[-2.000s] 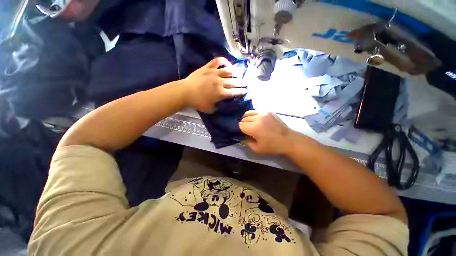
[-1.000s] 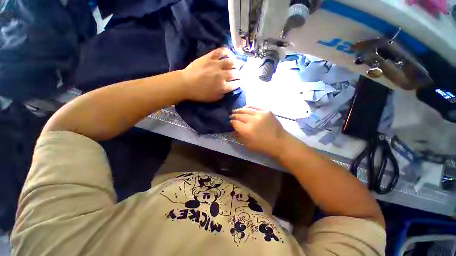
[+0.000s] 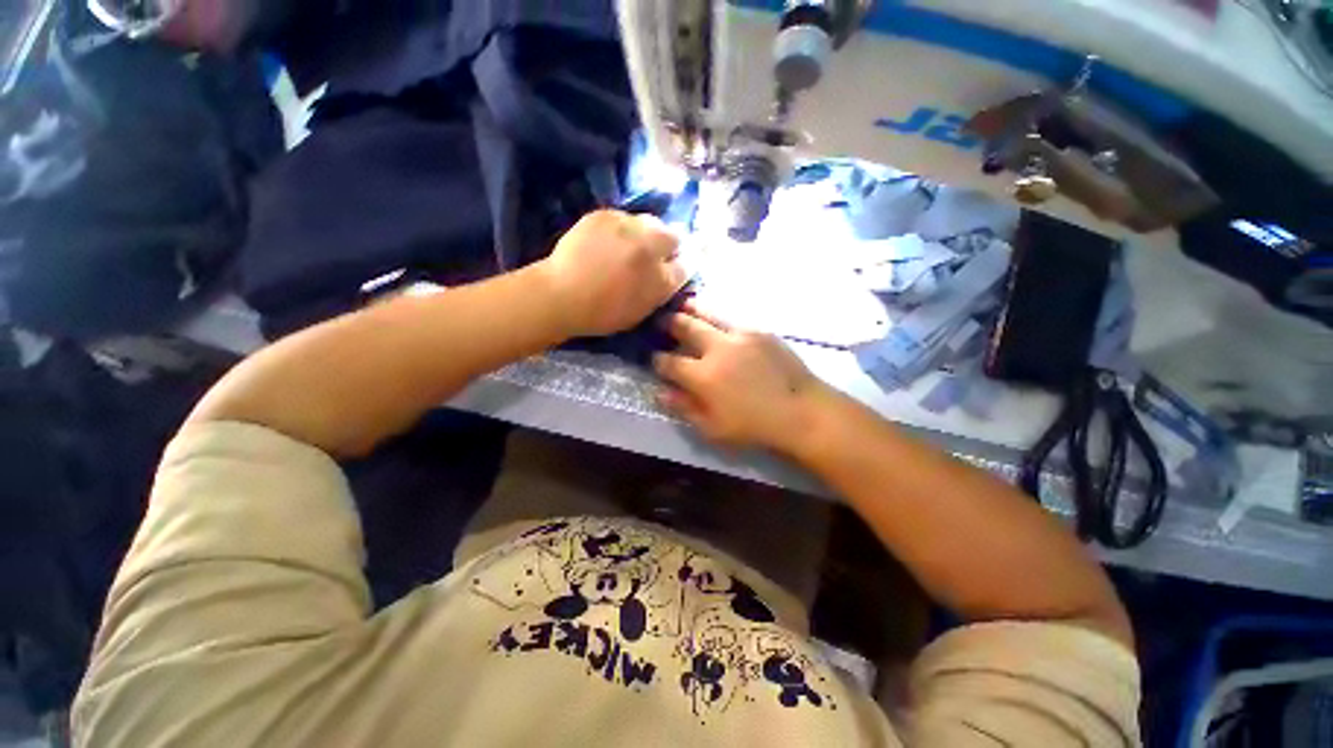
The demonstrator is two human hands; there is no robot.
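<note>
The dark navy garment (image 3: 380,197) is heaped left of the sewing machine (image 3: 906,88), and part of it runs under my hands near the needle. My left hand (image 3: 614,273) is closed on the cloth just left of and below the lit needle area. My right hand (image 3: 731,383) holds the cloth edge close beside it, near the table front, with fingertips almost meeting the left hand. The lamp glare hides the needle, the presser foot and the stitching spot.
Pale blue-white pieces (image 3: 936,300) lie right of the needle. A flat black rectangle (image 3: 1050,300) and black-handled scissors (image 3: 1096,460) lie further right. The table's scale edge (image 3: 570,383) runs in front. A blue-rimmed basket (image 3: 1206,665) stands at lower right.
The cloth flap that hung toward the table's front edge is now mostly gathered under my hands. My left hand is more closed and a little lower, and my hands are closer together.
</note>
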